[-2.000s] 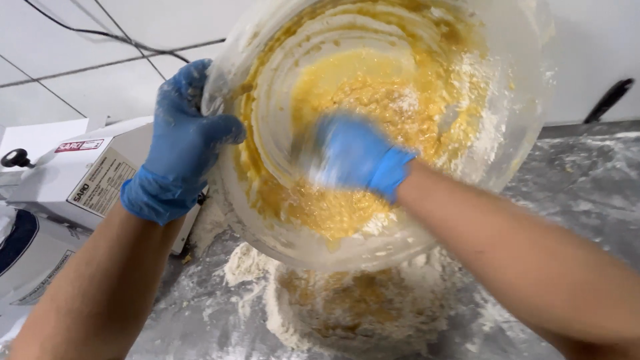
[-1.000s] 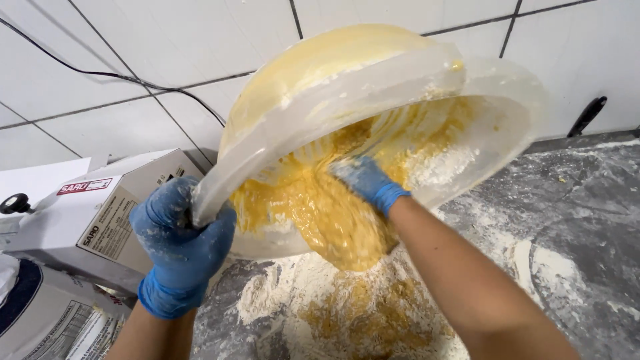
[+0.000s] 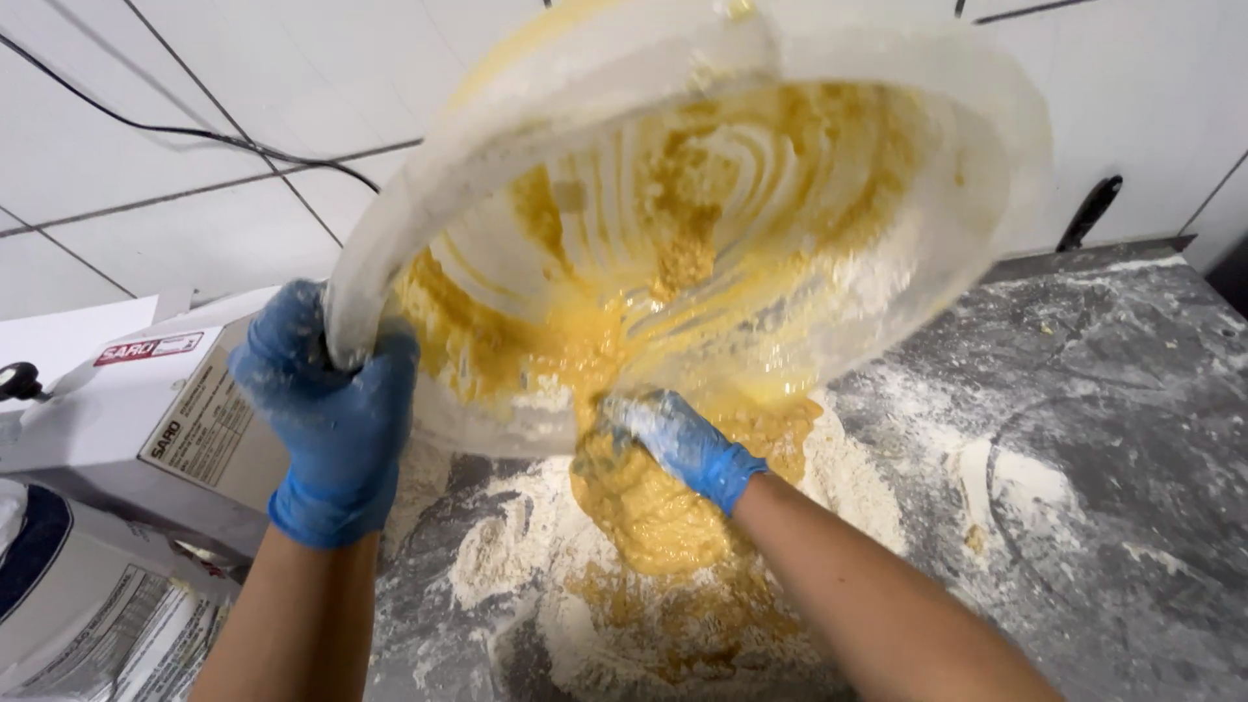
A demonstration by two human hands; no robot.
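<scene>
My left hand (image 3: 336, 419), in a blue glove, grips the rim of a large translucent plastic bowl (image 3: 877, 292), tilted on its side with its mouth toward the table. Wet yellow dough (image 3: 673, 517) hangs over the bowl's lower rim and reaches the floury heap below. At that lower rim, my right hand (image 3: 682, 444), gloved and smeared, touches the dough; its fingertips are partly hidden in it. Yellow streaks coat the bowl's inner wall. White flour (image 3: 858, 487) with yellow dough bits lies heaped on the grey tabletop under the bowl.
A white SARO machine (image 3: 146, 409) stands at the left, with a labelled bag (image 3: 88, 604) in front of it. A black handle (image 3: 1090, 213) leans against the tiled wall at the table's back edge. A black cable (image 3: 195, 132) runs along the tiles.
The bowl, facing me two seconds ago, is tipped over toward the table. Dough that was inside it now spills over the rim onto the flour. My right hand has moved down to the lower rim.
</scene>
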